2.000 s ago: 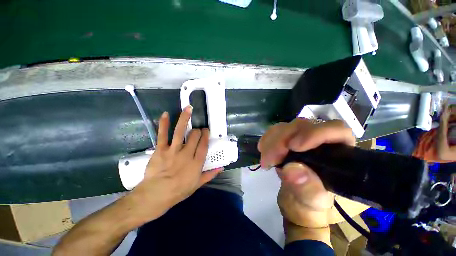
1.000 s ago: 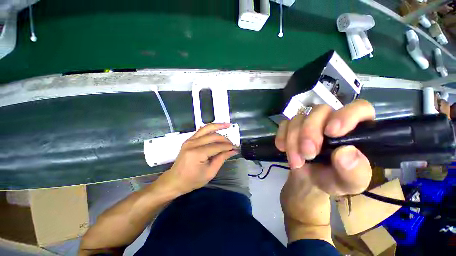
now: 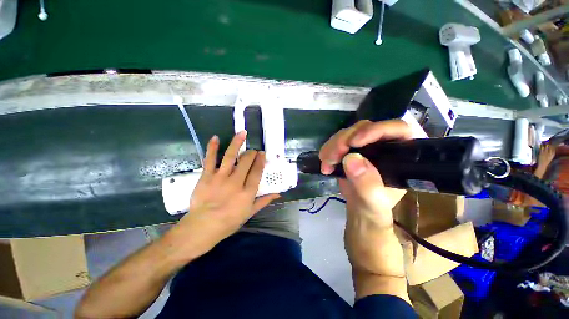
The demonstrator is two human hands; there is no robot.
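Note:
A white appliance body [image 3: 284, 177] lies on the dark green ledge, its looped handle [image 3: 274, 128] pointing away from me and reaching the pale rail. My left hand [image 3: 228, 185] lies flat on the body with fingers spread, pressing it down. My right hand [image 3: 362, 159] grips the black electric screwdriver [image 3: 430, 165], held roughly level. Its nose is at the right end of the body, near the handle's base. The bit's tip and any screw are too small to tell. A thin white rod [image 3: 191, 132] runs from the body toward the rail.
The screw feeder [image 3: 408, 99] stands behind my right hand, against the pale rail [image 3: 312, 93]. Several white bodies lie on the green conveyor [image 3: 249, 43]. Brown cartons [image 3: 53, 268] and blue bins [image 3: 477, 277] are below. The screwdriver cable [image 3: 455, 257] loops at the right. A person's arm shows at far right.
My left hand has gone from pinching near the body's right end to lying flat on it. The screwdriver has drawn back slightly and the body has shifted a little left. Conveyor pieces have moved right.

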